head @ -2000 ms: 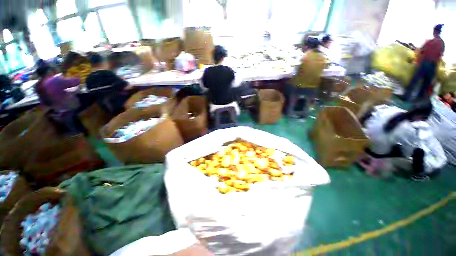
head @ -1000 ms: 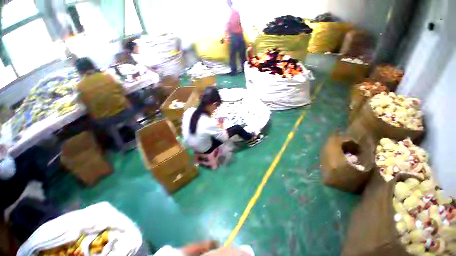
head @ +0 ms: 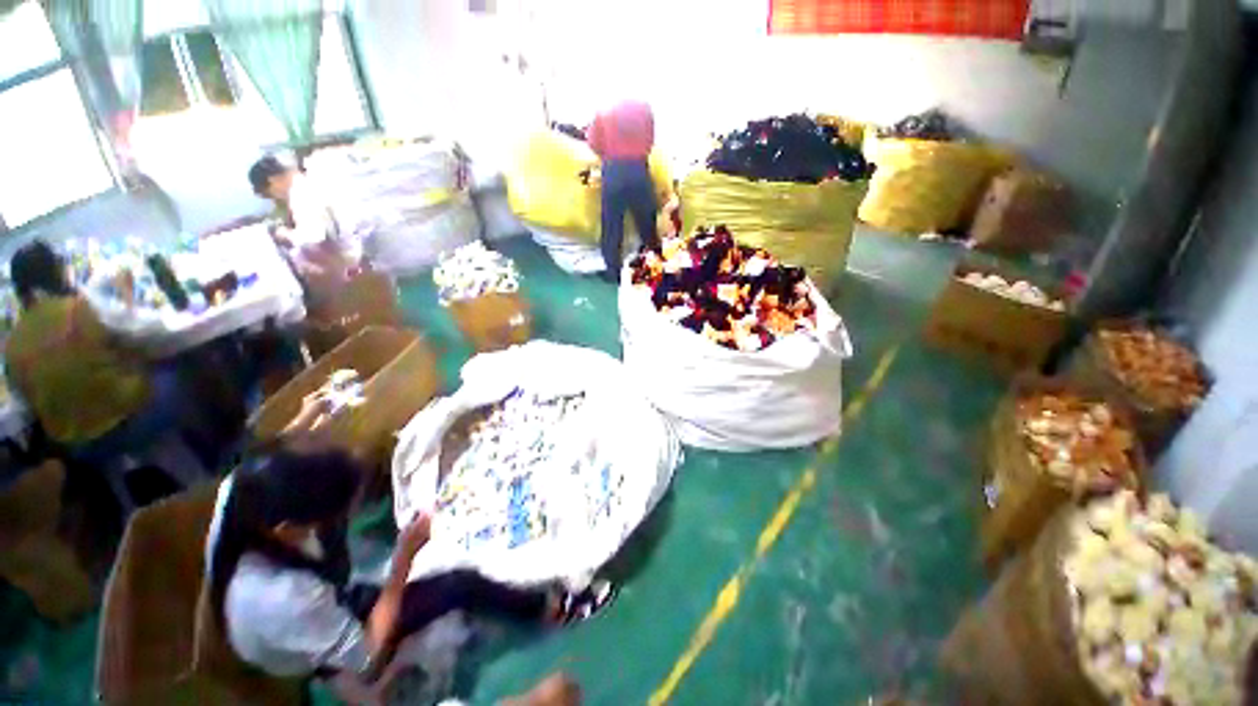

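A small blurred part of a hand, seemingly my left hand (head: 546, 692), shows at the bottom edge, cut off by the frame; its fingers and anything in it cannot be made out. My right hand is not in view. Ahead on the green floor stands a wide open white sack (head: 628, 517) full of small white and blue pieces. Behind it, a taller white sack (head: 731, 414) is heaped with dark, orange and white pieces.
A seated person (head: 283, 607) is at lower left beside open cartons (head: 145, 593). Cartons of pale yellow plush pieces (head: 1173, 586) line the right side. A yellow floor line (head: 731, 586) runs between. A person (head: 628, 179) stands at yellow sacks (head: 773, 221) behind.
The view has swung right and moved forward. The seated person and white sacks are nearer; the sack of yellow pieces has left the view. Less of my hands shows.
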